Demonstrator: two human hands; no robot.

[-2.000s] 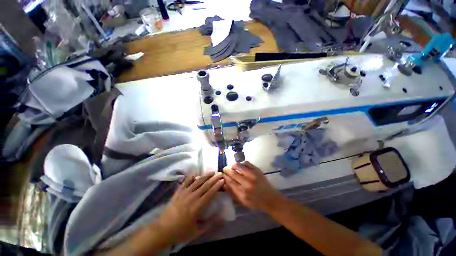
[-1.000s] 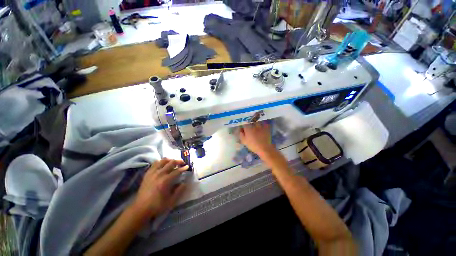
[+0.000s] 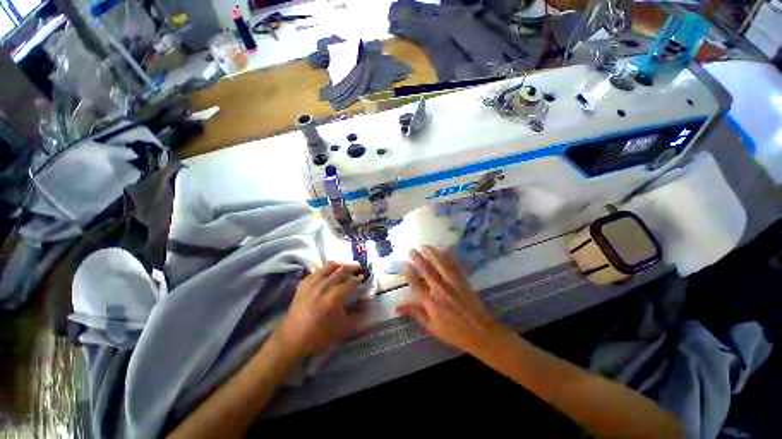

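Note:
The light grey garment [image 3: 223,283] with dark grey parts lies bunched left of the needle. The white sewing machine [image 3: 463,159] has a blue stripe and a lit needle area. My left hand [image 3: 324,309] rests on the garment's edge, fingertips at the presser foot [image 3: 362,257]; whether it pinches the cloth is hard to tell. My right hand [image 3: 442,296] lies palm down right of the needle, fingers apart, fingertips by a small pale patch that may be a scrap. A heap of blue-grey fabric pieces [image 3: 489,227] lies under the machine arm.
A square-topped tan container [image 3: 616,247] stands right of the scraps. Tape measure marks [image 3: 532,291] run along the front edge. Dark cut pieces [image 3: 364,77] lie on the brown board behind. A grey and black pile [image 3: 94,176] is at left. Grey cloth [image 3: 686,360] hangs at lower right.
My right hand first left the needle for the scrap heap, and has now come back beside the needle. My left hand has stayed at the presser foot. The camera view has swung right and partly back.

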